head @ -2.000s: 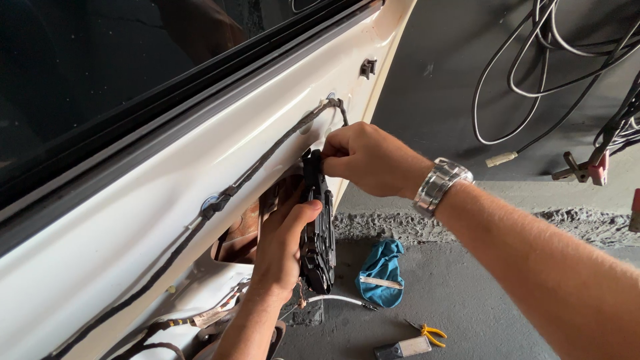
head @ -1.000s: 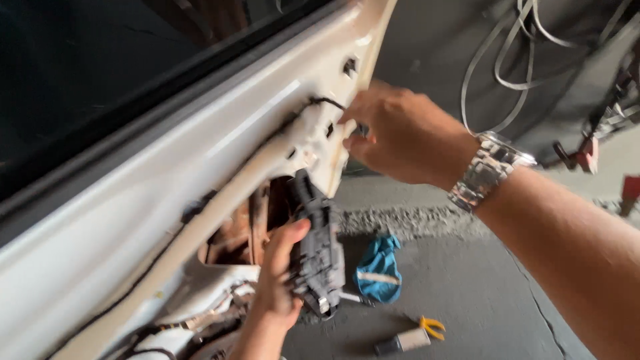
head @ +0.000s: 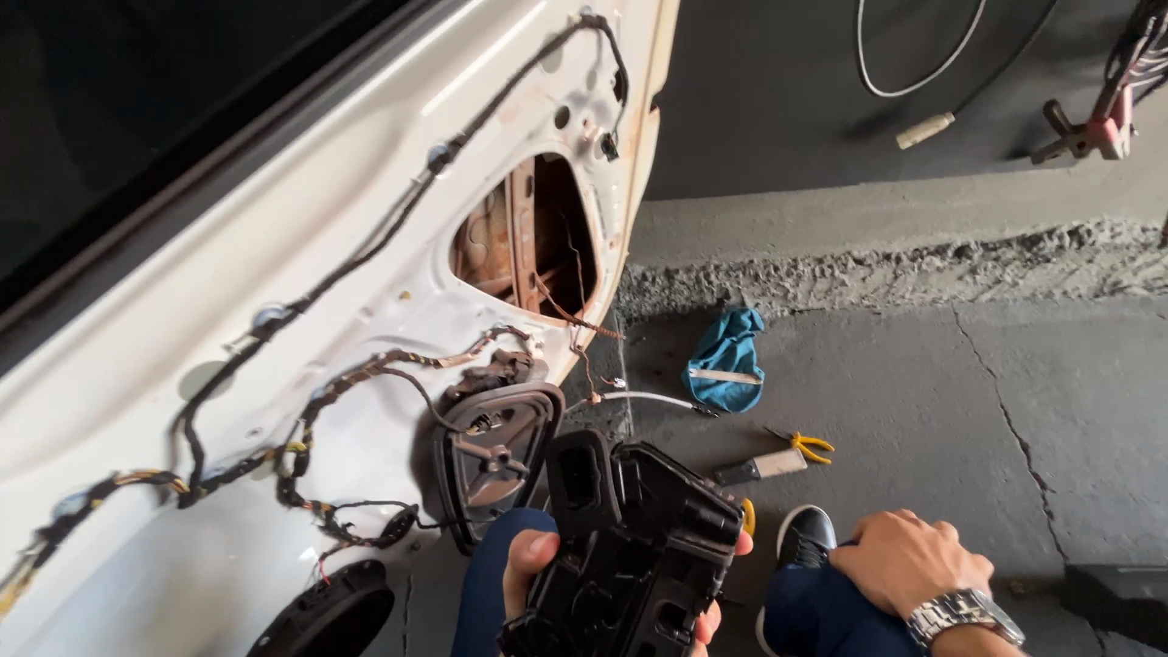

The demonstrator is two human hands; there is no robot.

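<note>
My left hand (head: 529,557) grips a black plastic door latch assembly (head: 639,547) low in the middle, with the thumb on its left side and fingertips showing on its right. My right hand (head: 912,561), with a metal watch (head: 965,619) on the wrist, rests on my knee and shows nothing in it. To the upper left is the bare white car door (head: 365,182), its wiring harness (head: 365,251) clipped along it. A connector (head: 609,144) hangs near the door's edge, above the rusty opening (head: 529,237).
A dark oval cover (head: 500,456) and a round speaker (head: 333,616) are by the lower door. On the grey floor lie a blue cloth (head: 727,356), yellow-handled pliers (head: 808,447) and a scraper-like tool (head: 762,465). Cables (head: 912,87) and a clamp (head: 1086,132) are at upper right.
My right hand has left the door's edge and come down onto my knee. My left hand has moved the latch assembly down, away from the door opening. The view has shifted.
</note>
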